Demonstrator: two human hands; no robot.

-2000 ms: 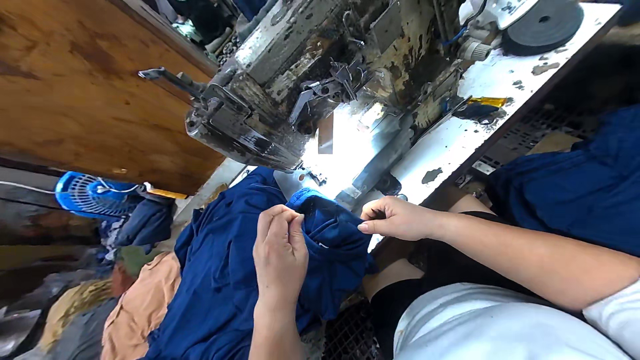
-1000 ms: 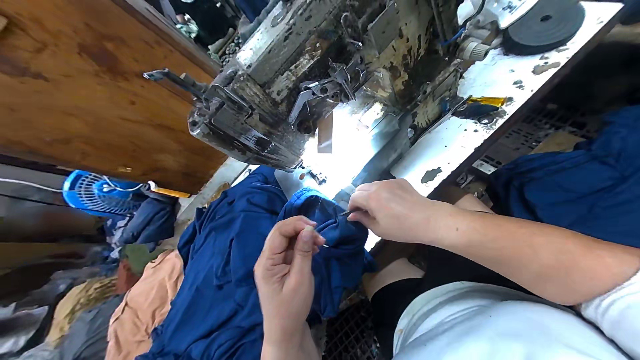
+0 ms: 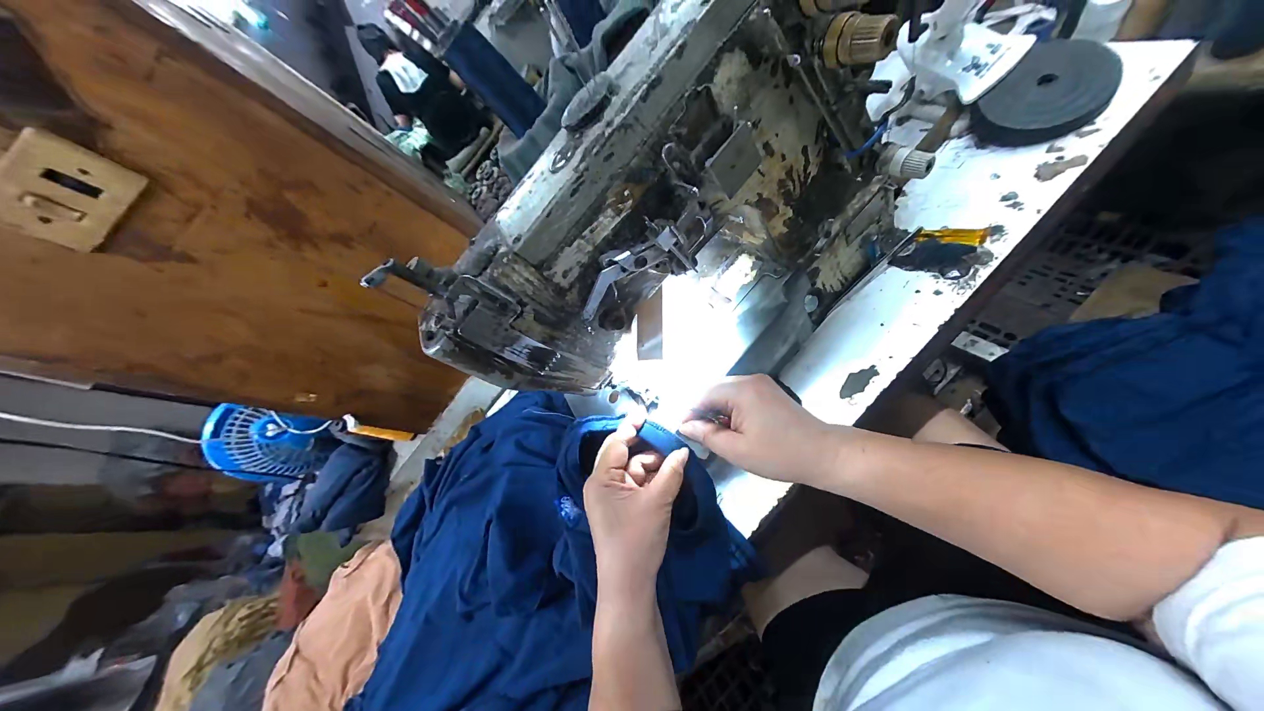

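A dark blue garment (image 3: 494, 553) hangs over the front of a worn industrial sewing machine (image 3: 592, 207). My left hand (image 3: 637, 484) is at the garment's opening, its fingers curled on the blue edge just below the needle area. Close on its right, my right hand (image 3: 755, 425) has thumb and forefinger pinched near the same edge; a small dark item shows between those fingers, too small to name. The machine's lamp glares on the plate behind both hands.
A roll of dark grey tape (image 3: 1047, 91) and a yellow-handled tool (image 3: 953, 237) lie on the white table (image 3: 869, 346). A wooden panel (image 3: 227, 247), a blue plastic basket (image 3: 259, 442) and peach cloth (image 3: 341, 632) are left. More blue cloth (image 3: 1145, 395) lies right. A person (image 3: 420, 89) is beyond.
My left hand has moved up to the garment's edge beside the needle area. The right hand has moved a little and stays by that edge.
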